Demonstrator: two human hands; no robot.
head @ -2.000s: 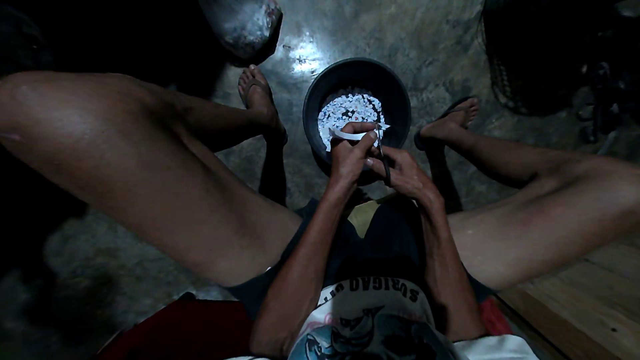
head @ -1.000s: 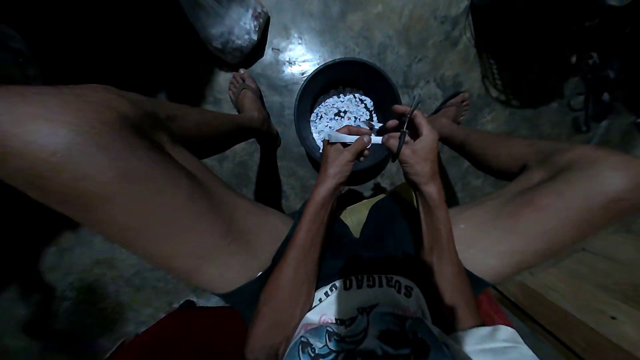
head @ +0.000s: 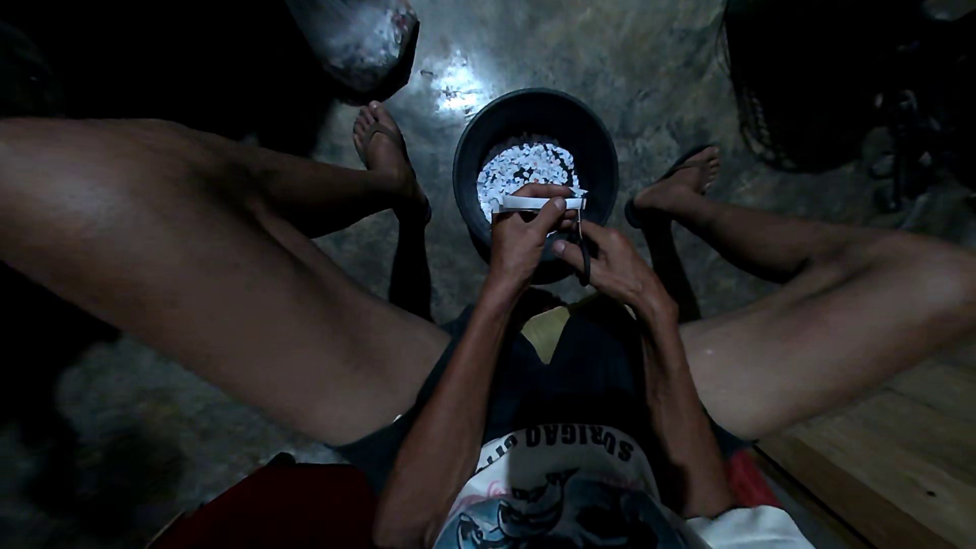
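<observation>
My left hand (head: 526, 229) grips a folded white strip (head: 534, 203), maybe paper or plastic, between thumb and fingers. Just to its right, my right hand (head: 614, 267) holds scissors (head: 585, 255) by the dark handles, with the blades upright across the strip's right end. Both hands are over the near part of a round dark bucket (head: 534, 99). Many small white cut pieces (head: 526, 164) lie inside it. The strip's far side and part of the pieces are hidden behind my fingers.
The bucket stands on a concrete floor (head: 648, 69) between my feet, which wear flip-flops. A translucent plastic bag (head: 358, 46) lies at the upper left, a dark basket-like container (head: 785, 114) at the upper right. Wooden boards (head: 884, 457) are at the lower right.
One second ago my right hand was raised and farther from my left, with the scissors tilted. It has come down and in, and the scissors now meet the strip's right end.
</observation>
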